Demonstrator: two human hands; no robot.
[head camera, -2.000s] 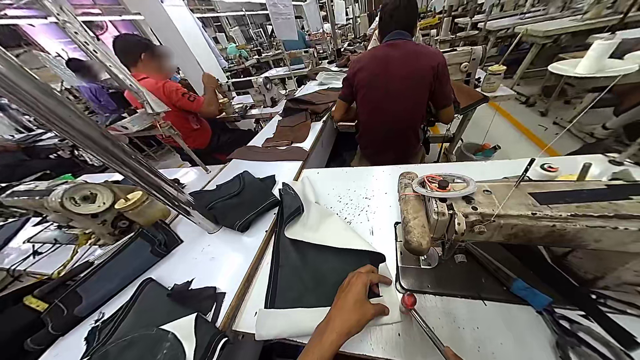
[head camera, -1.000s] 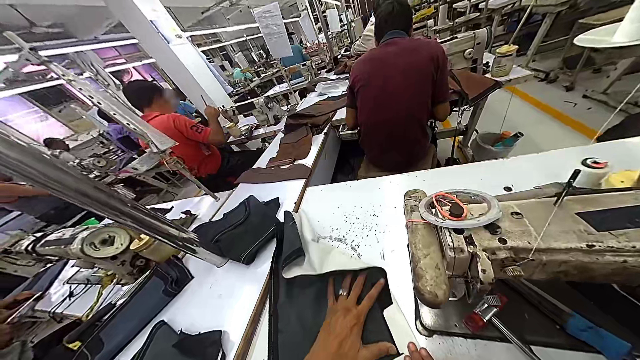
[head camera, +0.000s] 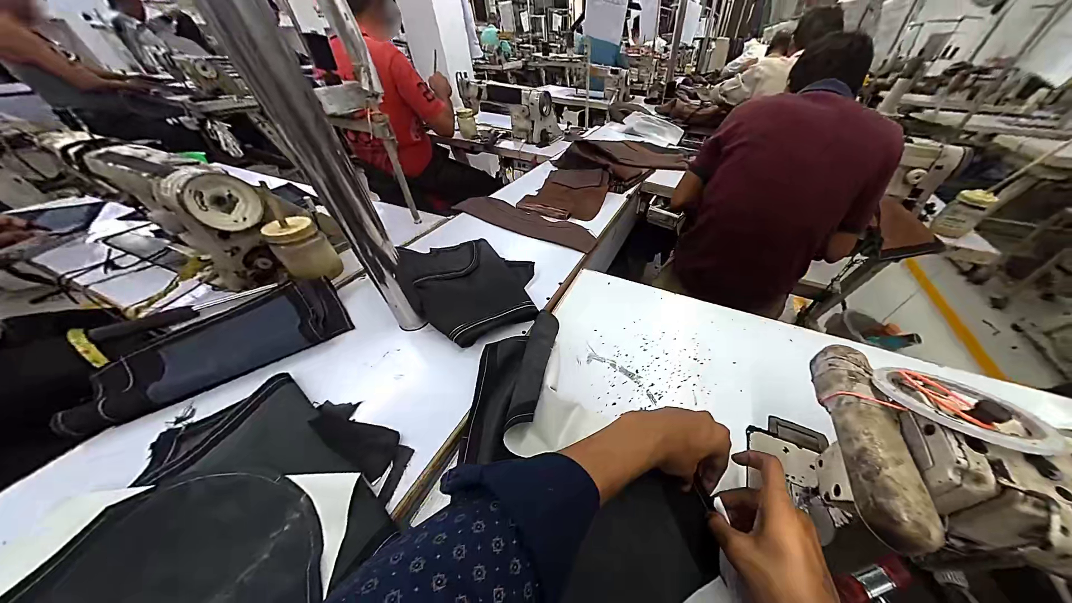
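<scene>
My left hand (head camera: 691, 444) reaches across the white tabletop, its fingertips pinching the edge of a dark fabric piece (head camera: 641, 536) with a pale underside. Just right of it, my right hand (head camera: 775, 532) has thumb and forefinger at the same edge, by a white strip. The fabric's far end, stitched in light thread (head camera: 532, 360), lies folded near the table's edge. Close to my right hand stands the head of an industrial sewing machine (head camera: 879, 452), with a clear ring holding orange cord (head camera: 963, 410) on top. A red-and-metal tool (head camera: 875, 579) lies beside my right hand.
Dark stitched pieces (head camera: 473, 289) and larger dark panels (head camera: 234, 519) lie on the left table. A metal post (head camera: 335, 167) rises there, near another sewing machine (head camera: 209, 197). A person in maroon (head camera: 787, 184) sits ahead; one in red (head camera: 402, 100) sits farther left.
My left hand, spread flat on the fabric a second ago, now pinches its edge beside my right hand. More of the right hand shows now. The view has turned and dipped.
</scene>
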